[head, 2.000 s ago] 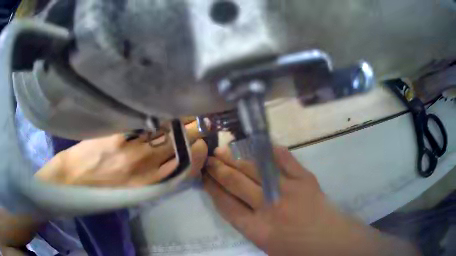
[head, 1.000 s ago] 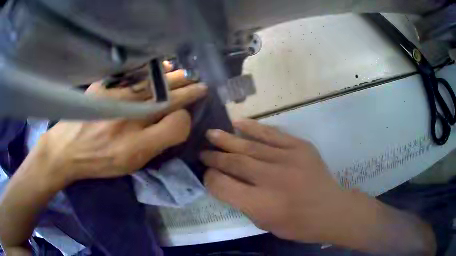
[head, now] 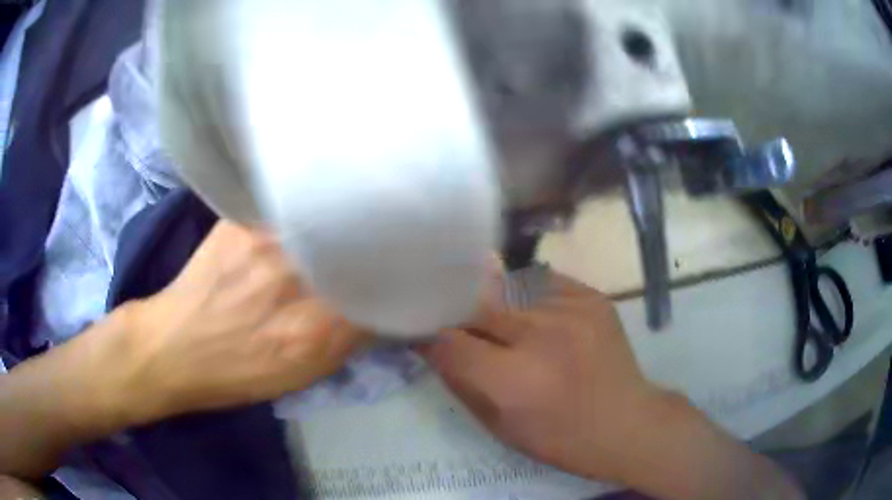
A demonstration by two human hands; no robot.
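Observation:
The sewing machine head [head: 557, 88] fills the top of the view, with its broad white curved cover [head: 362, 166] hiding the needle and most fingertips. My left hand [head: 245, 312] lies left of the cover on dark fabric [head: 215, 449] and pale grey-blue lining [head: 357, 381]. My right hand [head: 557, 371] lies just right of the cover, its fingertips near the lining's edge and under the head. Both hands are bare and blurred. What the fingers pinch or press is hidden.
Black scissors [head: 810, 303] lie on the machine bed at right. A shiny metal lever [head: 647, 234] hangs from the head. The white table edge [head: 421, 479] has ruler marks. More dark fabric and grey-blue lining [head: 93, 225] are heaped at left.
The view has shifted, and the white cover now stands in front of the fingers. My hands stay close together, now lower beside the cover. Less lining shows between them than a second ago.

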